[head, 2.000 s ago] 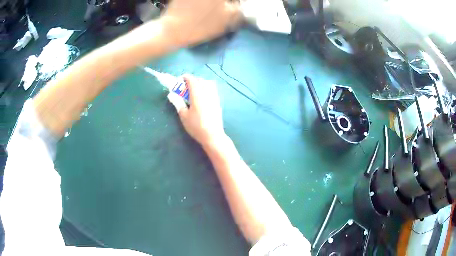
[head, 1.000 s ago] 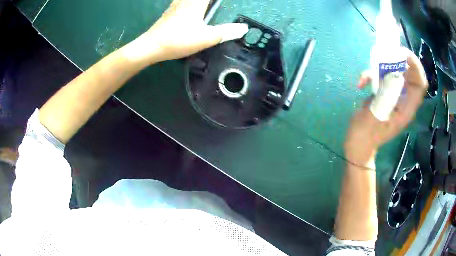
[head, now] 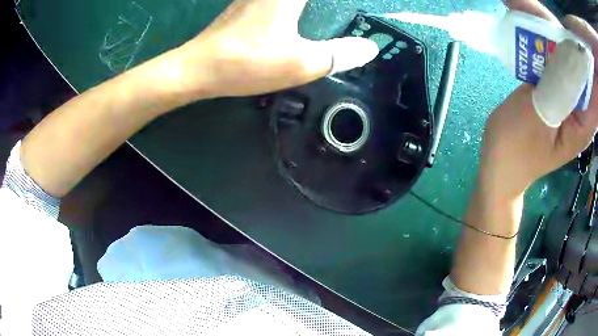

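Note:
A black rounded housing [head: 315,177] lies open side up on the green bench, a silver ring [head: 345,148] in its middle. My left hand [head: 252,56] holds its narrow end, with the white-covered thumb on top; the other fingers are mostly hidden. My right hand [head: 524,138] grips a white bottle with a blue Loctite label [head: 528,56], tilted almost level. Its long clear nozzle points left, and its tip is over the housing's top corner. The thumb of my right hand wears a white cot. No sealing ring can be made out in the housing.
A metallic rod [head: 444,98] stands beside the housing's right side. A thin black wire [head: 452,218] runs from the housing to my right wrist. Thin pale lines mark the bench top [head: 216,174] at the upper left. More black housings [head: 580,230] are at the right edge.
My right hand has brought the bottle down and tipped it left, its nozzle now at the housing. My left hand stays on the housing, which appears larger and further right. The view has shifted.

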